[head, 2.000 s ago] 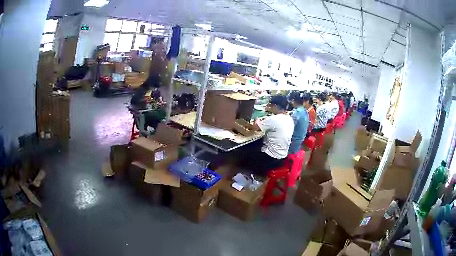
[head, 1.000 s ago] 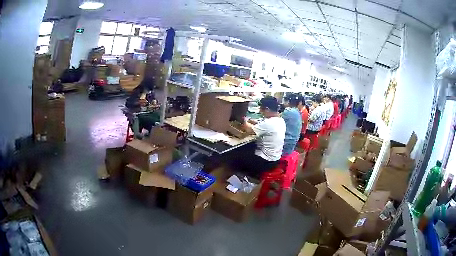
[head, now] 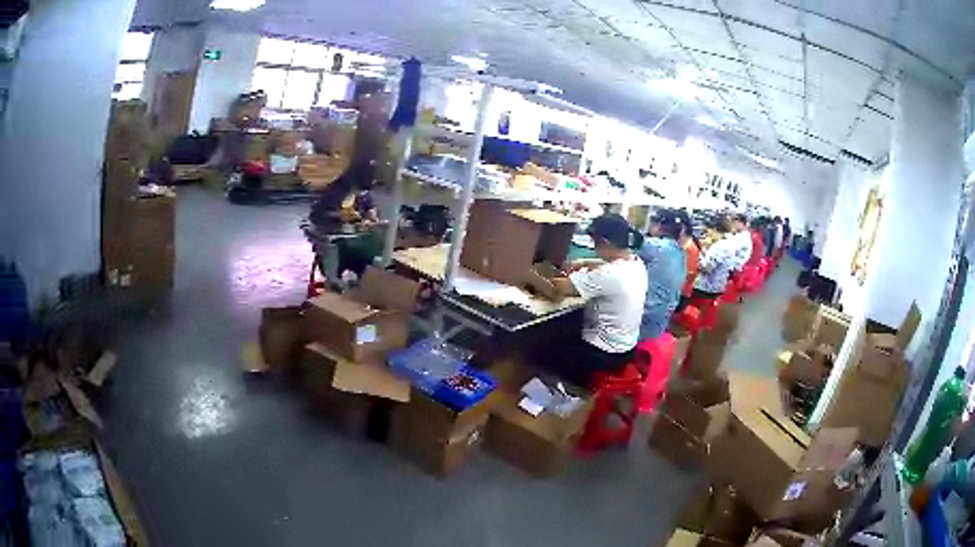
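Observation:
Neither of my hands is in the picture. Nearest in front of me, beyond grey floor, several open cardboard boxes (head: 352,330) stand by the end of a workbench. A blue tray (head: 466,391) with small reddish parts and clear plastic lies on one box. Another open box (head: 532,432) holds white and clear pieces. A large carton (head: 515,244) stands on the bench (head: 493,307), beside a seated person in a white shirt (head: 617,303).
People sit in a row on red stools (head: 613,409) along the bench. More open cartons (head: 761,439) stand at the right. A green bottle (head: 937,423) is at the right edge. A box of white packets (head: 71,502) is at the lower left.
Compared with one second ago, the whole view has shifted, so the bench, boxes and people appear further right. More of the left side shows. My hands are absent throughout.

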